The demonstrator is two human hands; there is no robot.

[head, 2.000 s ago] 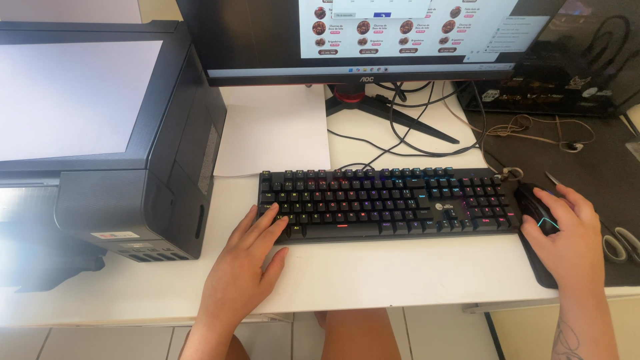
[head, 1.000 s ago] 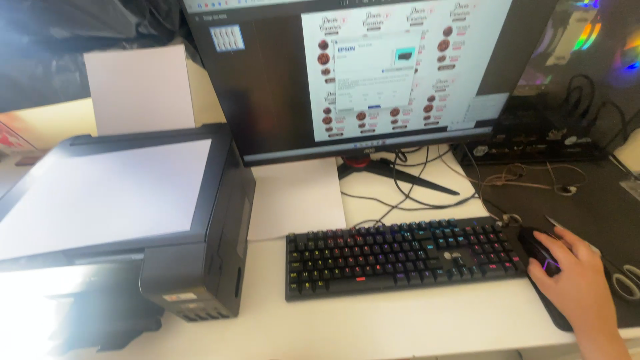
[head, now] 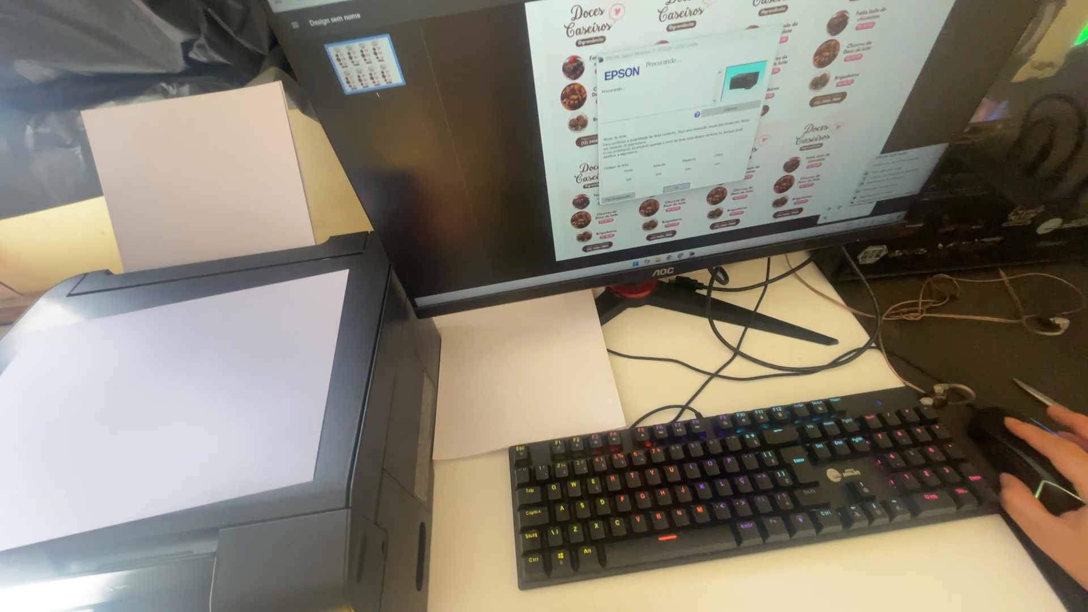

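My right hand (head: 1051, 484) rests over a black computer mouse (head: 1007, 442) with a lit strip, at the right edge of the view. Just left of it lies a black backlit keyboard (head: 731, 493). My left hand is out of view. The AOC monitor (head: 663, 272) shows a sheet of repeated labels with an Epson printer window over it. On the left stands a black printer (head: 382, 408); a white sheet (head: 195, 399) lies on its top, and blank paper (head: 200, 178) stands upright at its rear.
More white paper (head: 527, 374) lies on the white desk between printer and monitor stand (head: 748, 319). Black cables (head: 722, 357) loop behind the keyboard. Thin earphone wires (head: 943, 297) lie at the right, and a pointed metal blade (head: 1033, 393) shows beside my right hand.
My left hand, on the keyboard's left end two seconds ago, has left the view. An Epson window now stands larger on the screen. The view has turned up and left. My right hand stays on the mouse.
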